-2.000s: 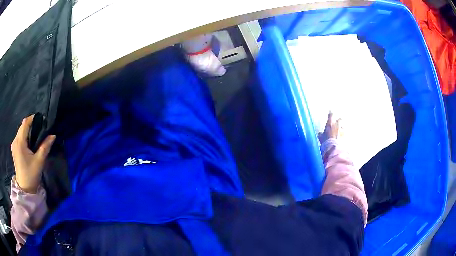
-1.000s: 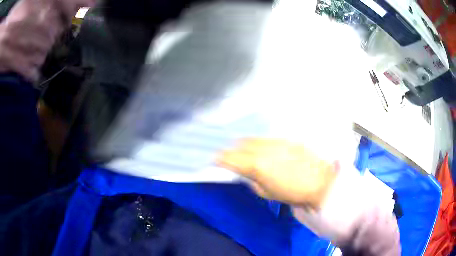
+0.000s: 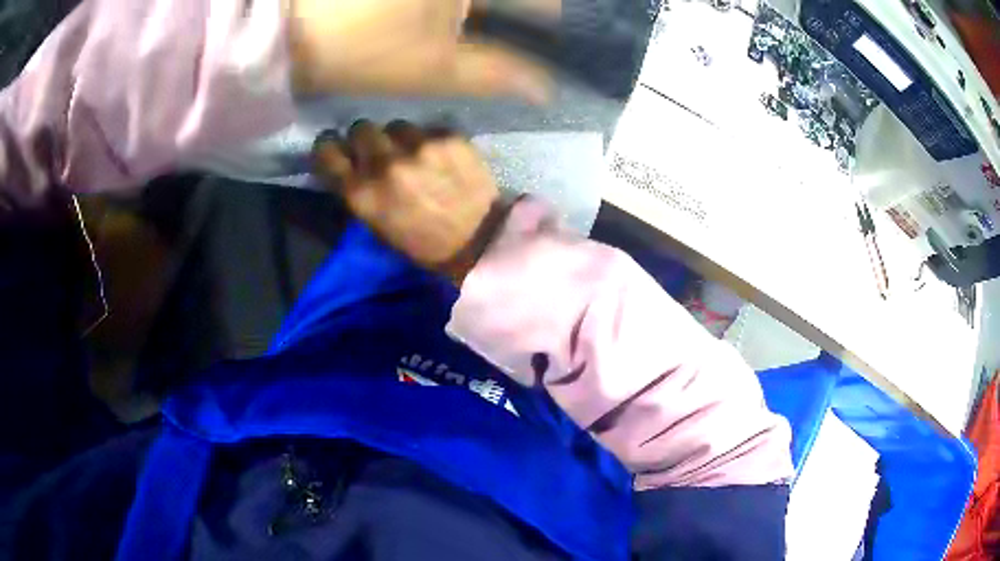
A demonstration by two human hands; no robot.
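A pale grey-white sheet (image 3: 556, 167) lies at the table's front edge, close to my body, partly hidden by my hands and arms. My right hand (image 3: 422, 189) is curled at its near edge, with the fingers bent over it. My left hand (image 3: 384, 49) is at the top of the view, above and beyond my right hand, blurred and partly cut off. Its fingers reach over the sheet beside dark fabric (image 3: 598, 44). Whether it grips anything is hidden by blur.
The white sewing table (image 3: 702, 208) has printed markings, small dark and silver bits (image 3: 806, 93) and slim snips (image 3: 872, 247). The machine's control panel (image 3: 888, 77) is upper right. A blue bin (image 3: 916, 471) holding a white sheet (image 3: 839, 482) is lower right. A blue apron (image 3: 439, 422) covers my lap.
My right hand has gone from the bin to the sheet, then up and left to the table edge. The pale sheet, raised a second ago, is now lower and flatter. My left hand has come into view above.
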